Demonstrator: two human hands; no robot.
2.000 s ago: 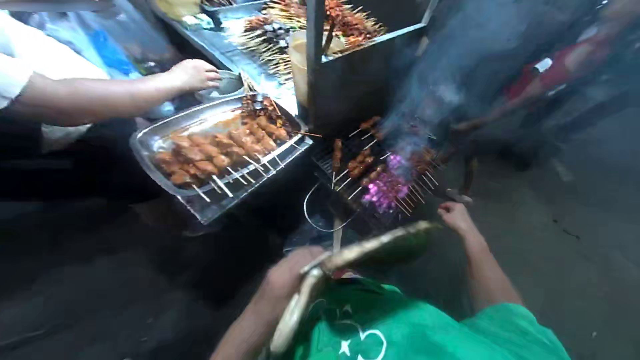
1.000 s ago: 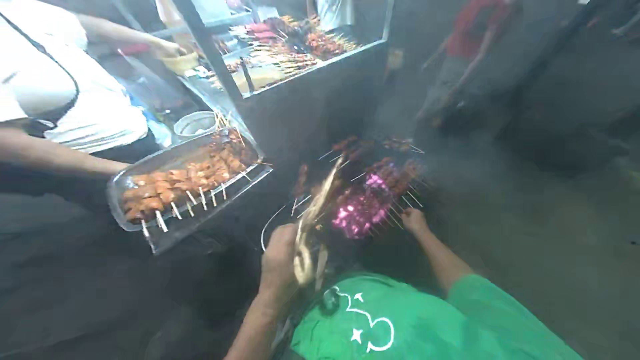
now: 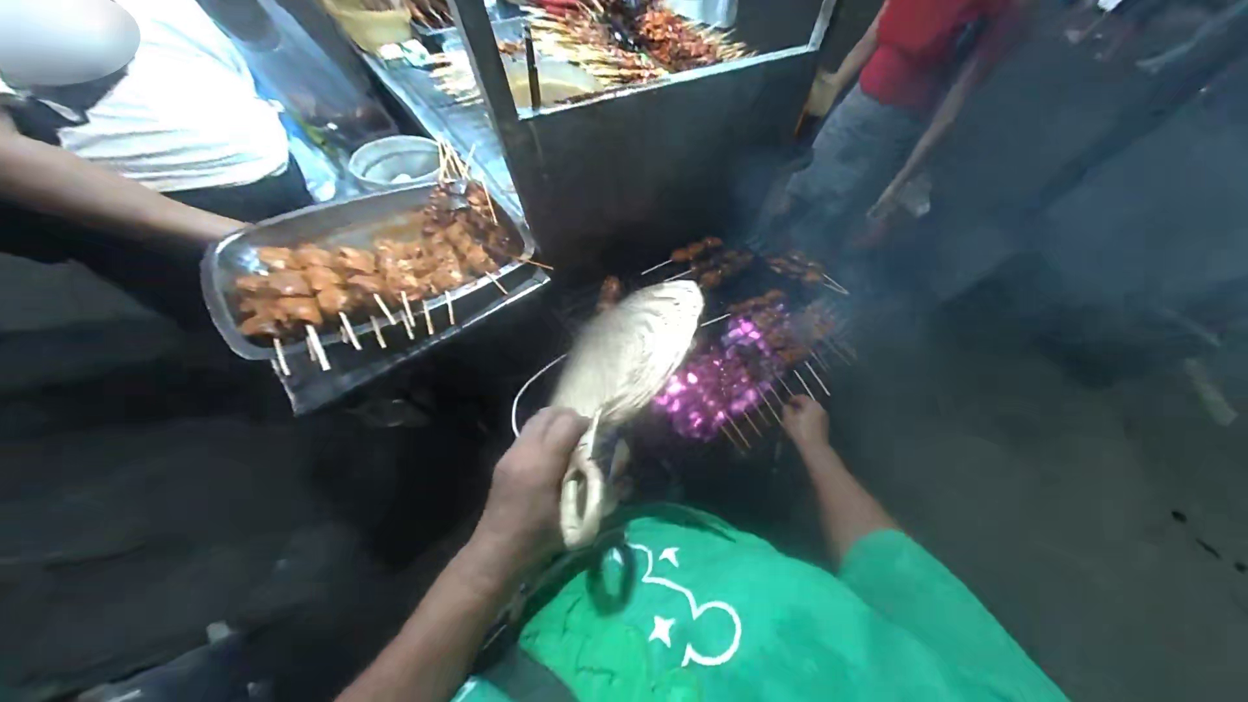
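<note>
My left hand is closed round the handle of a pale woven hand fan, which is tilted up beside the grill. Glowing coals shine pink under the near skewers. Skewers of meat lie across the grill, with smoke rising behind them. At the grill's near right edge, my right hand is at the stick ends of the skewers; whether its fingers grip one cannot be made out. Left of the grill, a metal tray holds raw-looking meat skewers, their sticks pointing over its near rim.
A co-worker in a white shirt stands at the left, one arm reaching behind the tray. Behind are a white bucket and a stall cabinet with more skewers. A person in red stands beyond the grill at the right.
The fan, seen edge-on earlier, now shows its broad face. My right hand has stayed near the stick ends since one second ago. The co-worker's hand by the bucket two seconds ago has left it.
</note>
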